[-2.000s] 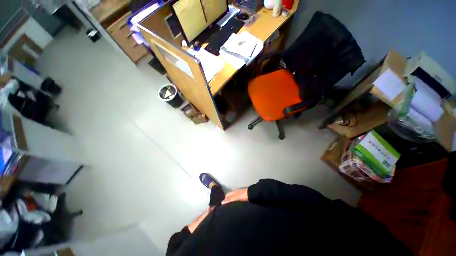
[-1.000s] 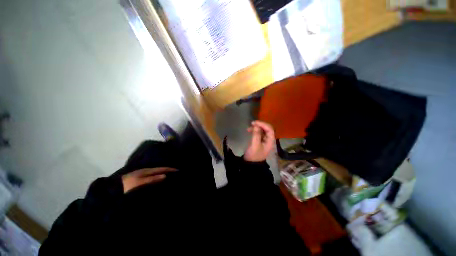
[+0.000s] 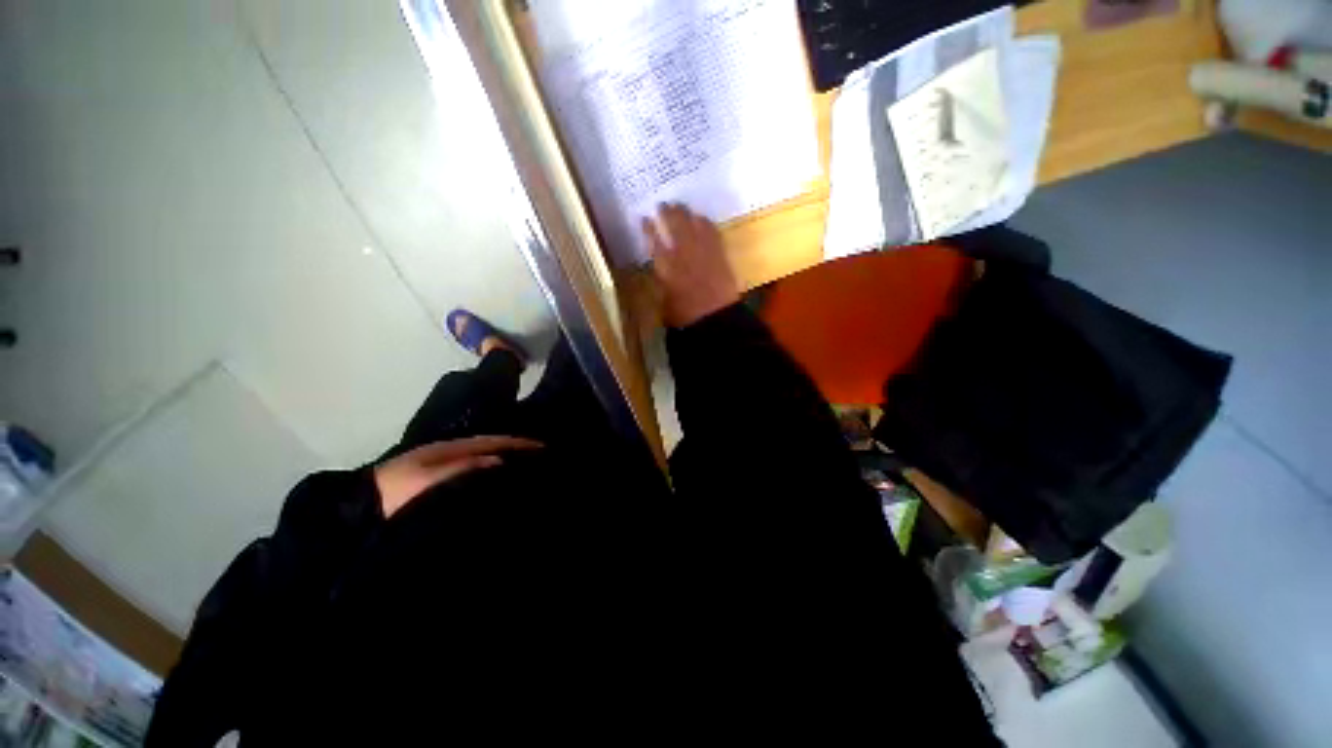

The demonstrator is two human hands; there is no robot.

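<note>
A printed record sheet [image 3: 672,110] lies on the light-wood desk [image 3: 782,241], beside the partition. My right hand [image 3: 690,260] is at the near edge of the desk, its fingertips at the lower edge of the sheet; I cannot tell if it grips the sheet. My left hand [image 3: 456,465] rests flat against my dark clothing, with nothing seen in it. More papers [image 3: 950,146] lie on the desk to the right, partly over its edge.
The partition [image 3: 541,205] stands upright left of the desk. An orange chair seat [image 3: 869,322] with a black back [image 3: 1066,409] is at the desk edge. A black keyboard [image 3: 877,32] lies behind the papers. Boxes and bags [image 3: 1059,628] are at lower right. My shoe [image 3: 471,330] is on the floor.
My right hand has moved forward from above the gap by the chair to the record sheet's edge. My left hand stays against my clothing. Earlier, both hands were low at my body, farther from the desk.
</note>
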